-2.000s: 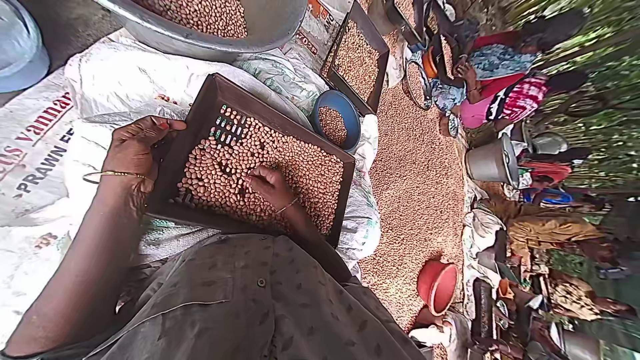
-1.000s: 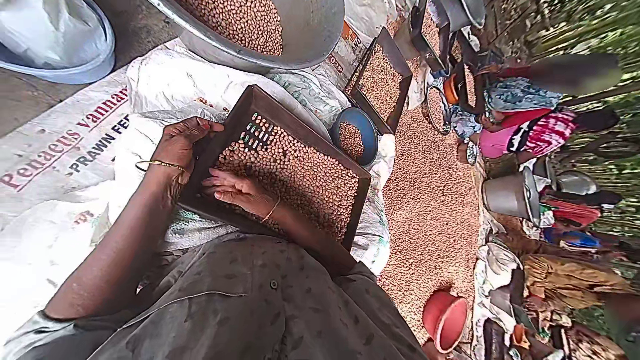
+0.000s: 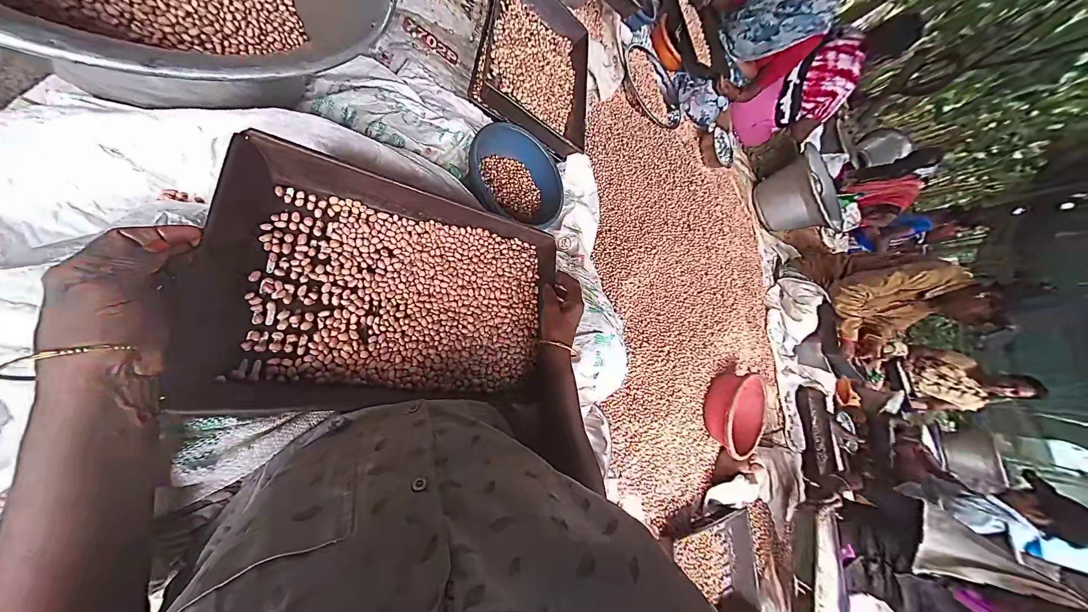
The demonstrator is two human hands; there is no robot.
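Note:
My left hand (image 3: 110,289) grips the left side wall of a dark rectangular sieve tray (image 3: 195,340). The right side wall is held by my right hand (image 3: 561,310), its fingers curled at the edge. Shelled peanuts (image 3: 442,297) cover the tray's middle and right. Toward the left they thin out into short rows over the slotted bottom, and the leftmost strip is bare. The tray rests near my lap, above a white woven sack (image 3: 238,450). Just beyond its far right corner stands a blue bowl (image 3: 549,161) with some peanuts in it.
A large metal basin (image 3: 187,72) of peanuts is at upper left, with another dark tray (image 3: 580,76) near the blue bowl. A wide peanut layer (image 3: 680,255) spreads on the right, with a red bucket (image 3: 735,416) on it. A grey bucket (image 3: 790,195) and several seated people are beyond.
My right hand has moved from among the peanuts, then the tray's left part, to its right wall. Peanuts now lie over slots that showed bare before. My left hand stays on the left wall.

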